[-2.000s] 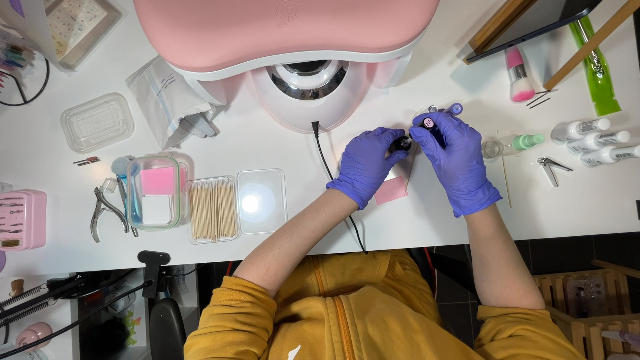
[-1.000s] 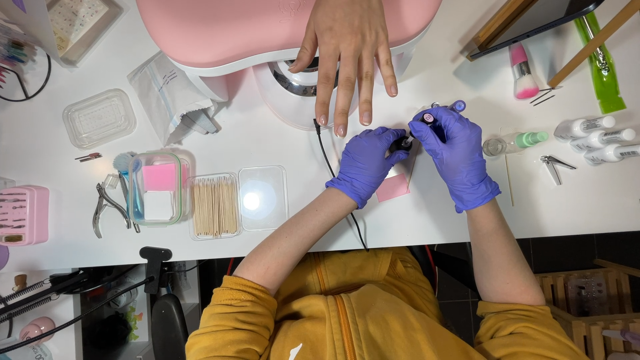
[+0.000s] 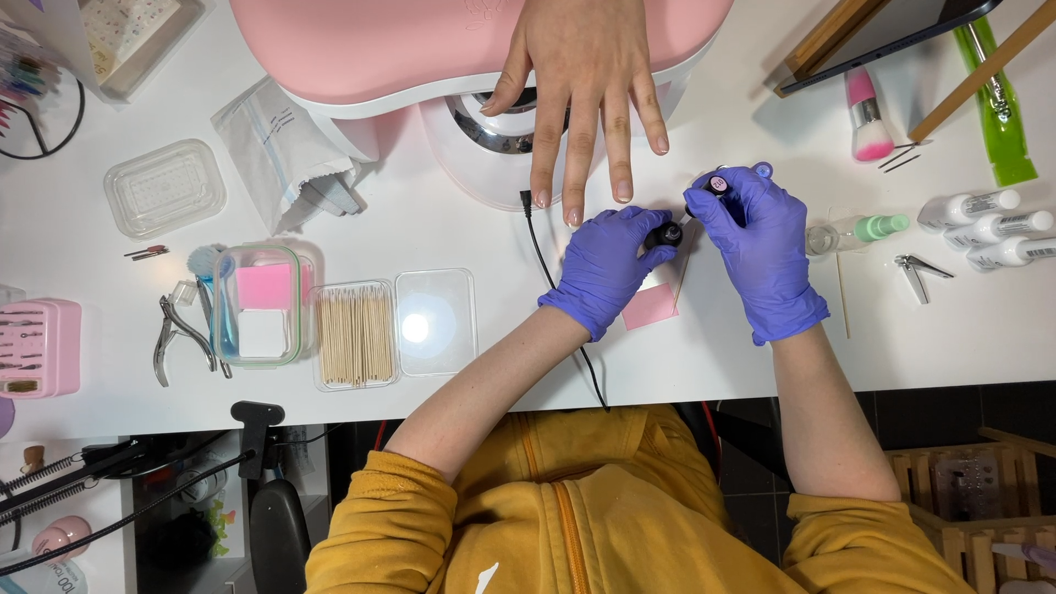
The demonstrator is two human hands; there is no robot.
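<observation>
My left hand, in a purple glove, holds a small black nail polish bottle at its fingertips. Just right of it, my right hand, gloved alike, grips a black bottle cap with a round label on top. A thin brush stem shows between cap and bottle, close to the bottle's neck. Another person's bare hand reaches in from the top, palm down with fingers spread, over the front of a pink and white nail lamp. Below my hands lie a pink sheet and a thin wooden stick.
Left are a box of wooden sticks, a clear lid, a container of pads and cuticle nippers. A black cable runs past my left wrist. Right are a spray bottle, nail clippers and several white bottles.
The other person's bare hand has come into view from the top, and its fingers now reach lower, close to my left glove. My hands have stayed nearly in place with the bottle and cap.
</observation>
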